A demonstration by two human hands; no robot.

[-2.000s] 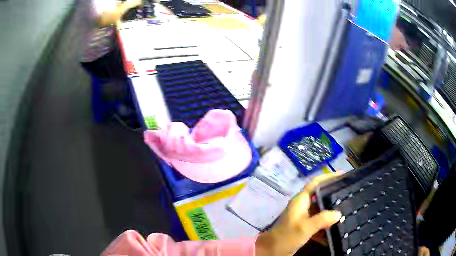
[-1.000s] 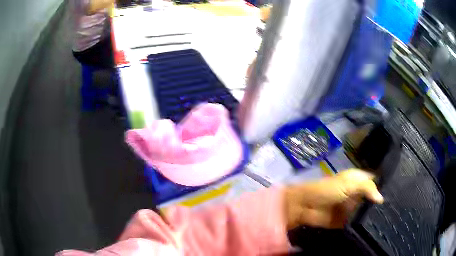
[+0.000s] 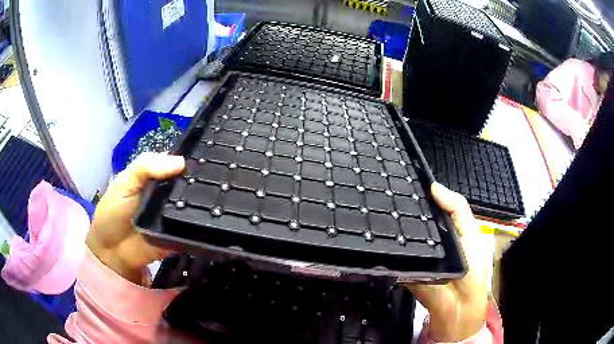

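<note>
A black blister tray point(image 3: 313, 158) is held in the middle of the view, its near edge tipped towards me. Small silvery metal parts point(image 3: 294, 224) sit at its grid crossings. My left hand point(image 3: 131, 211) grips its left side with the thumb on the rim. My right hand point(image 3: 464, 262) grips its right side, thumb on the rim and fingers underneath. Another black tray with silvery dots point(image 3: 283, 302) lies below it, partly hidden.
Another dotted tray point(image 3: 310, 54) lies behind. A tall stack of black trays point(image 3: 454, 67) stands back right, with a flat side tray point(image 3: 474, 168) before it. Left are a blue parts bin point(image 3: 131, 127) and a pink cap point(image 3: 50, 238). A pink-clothed person point(image 3: 569, 97) is at right.
The view has swung right. Both hands now show gripping a dotted tray at the centre, where earlier only the left hand showed clearly. The cap and parts bin have shifted to the left edge.
</note>
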